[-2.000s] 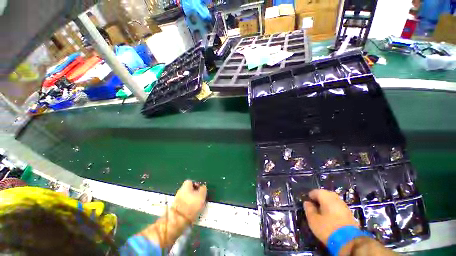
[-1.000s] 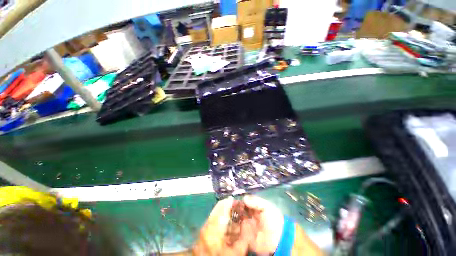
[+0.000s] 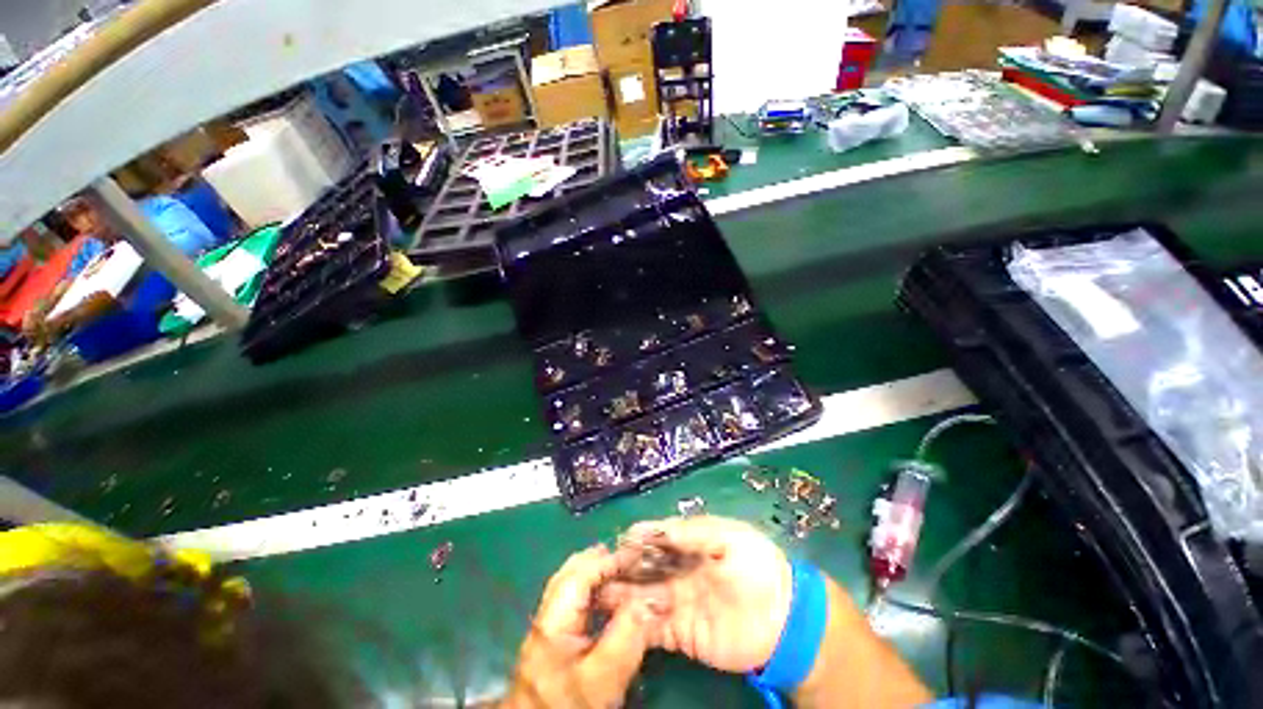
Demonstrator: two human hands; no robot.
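My right hand (image 3: 727,589), with a blue wrist band (image 3: 799,630), is cupped palm up and holds a small cluster of dark and coppery wired components (image 3: 651,561). My left hand (image 3: 575,630) is against it at the lower middle, fingers bent; whether it grips a component is unclear. A glossy black blister tray (image 3: 623,277) lies in front of the hands, with small components in its near pockets. More loose components (image 3: 801,501) lie on the green bench to the right of the tray's near corner, and one (image 3: 441,557) lies to the left of my hands.
A syringe with pink-red liquid (image 3: 900,526) and a clear hose (image 3: 990,519) lie right of my hands. Stacked black trays (image 3: 1025,374) under a plastic bag (image 3: 1150,346) stand at right. Grid trays (image 3: 450,229) are across the belt. A dark-haired head (image 3: 125,637) is at lower left.
My hands came together from the rail and tray to the bench below the tray. The camera view has turned right, bringing the syringe and stacked trays into view. My right palm has opened upward.
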